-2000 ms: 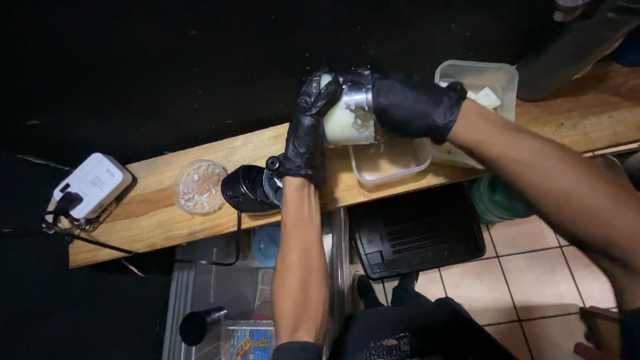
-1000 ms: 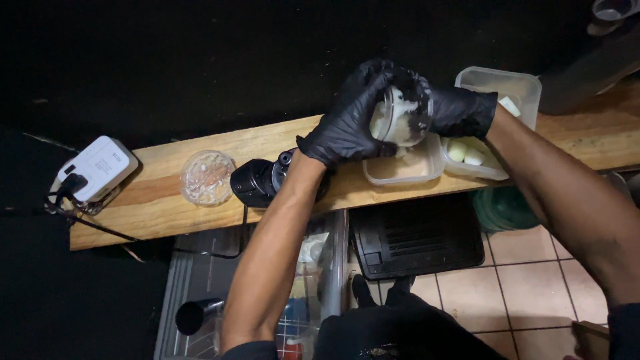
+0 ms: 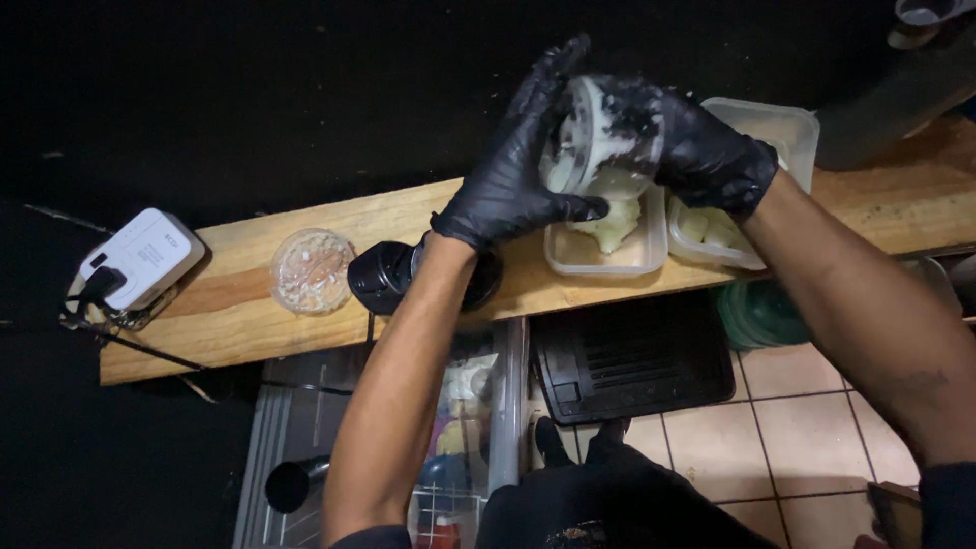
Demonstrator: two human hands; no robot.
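Both hands wear black gloves. My right hand (image 3: 705, 156) grips a clear plastic chopper cup (image 3: 610, 137), smeared with white bits and tipped over a rectangular plastic container (image 3: 606, 263). Around the cup's open end, my left hand (image 3: 518, 164) has its fingers spread, with the thumb near the rim; whether it touches is unclear. Pale chopped food (image 3: 610, 229) lies in the container below. A second plastic container (image 3: 801, 145) and a third with pale peeled pieces (image 3: 709, 229), perhaps onion, are partly behind my right hand. Left of them is a black appliance base (image 3: 381, 278), partly hidden by my left forearm.
A round clear lid (image 3: 313, 271) with white bits lies on the wooden shelf (image 3: 229, 305). A white power adapter (image 3: 145, 259) with a black cable sits at the shelf's left end. Below are a black plastic tray (image 3: 633, 358), a clear drawer unit (image 3: 290, 442) and green containers (image 3: 762, 313).
The cup has turned so its mouth faces left and down, and chopped food now shows in the container beneath. My left hand has opened from its closer hold around the cup.
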